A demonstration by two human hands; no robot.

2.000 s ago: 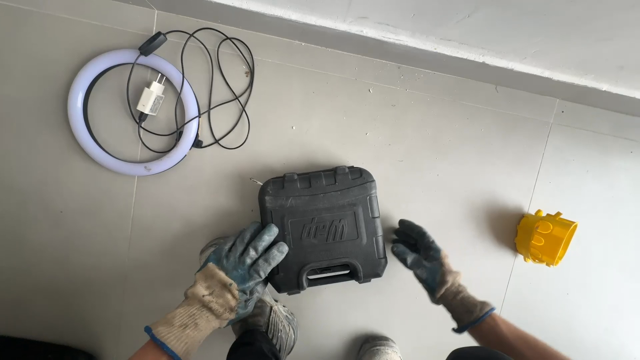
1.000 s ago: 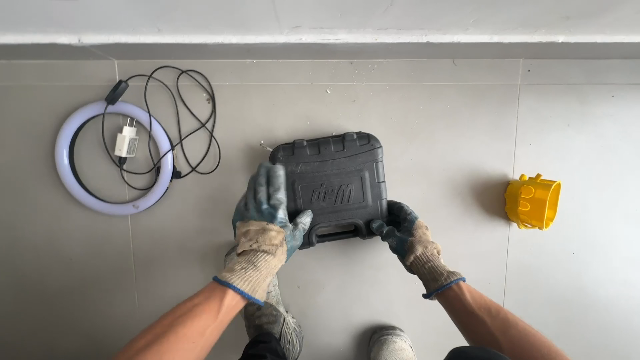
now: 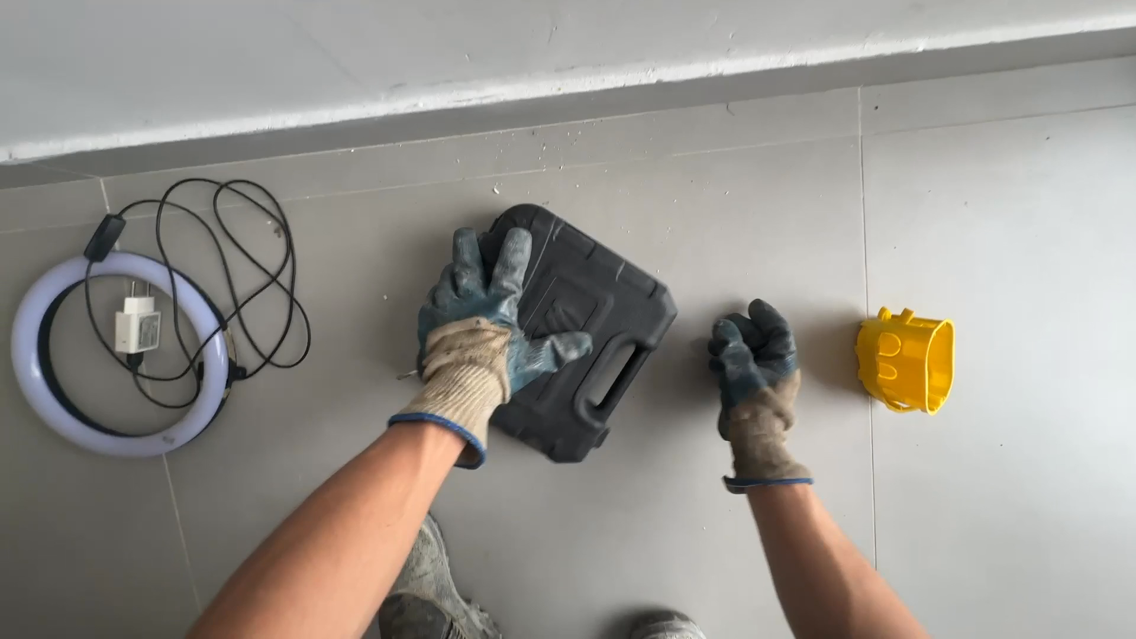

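Observation:
A black plastic tool case [image 3: 577, 302] with a built-in handle lies tilted at the centre of the view. My left hand [image 3: 493, 328], in a blue-coated knit work glove, rests on the case's left part with its fingers spread. To the right of the case, apart from it, is my right hand [image 3: 756, 382] in a matching glove, with its fingers curled and nothing visible in them. A yellow plastic electrical box [image 3: 892, 359] sits on the floor further right.
At the left lie a ring light [image 3: 35, 355], its looped black cable [image 3: 288, 266] and a white plug adapter [image 3: 138, 328]. A wall [image 3: 444, 44] runs along the far side of the tiled floor [image 3: 994, 497], with small white debris near it. Shoes show at the bottom.
The case has turned clockwise from its more level position. My right hand, at the case's lower right corner a second ago, has come away to the right.

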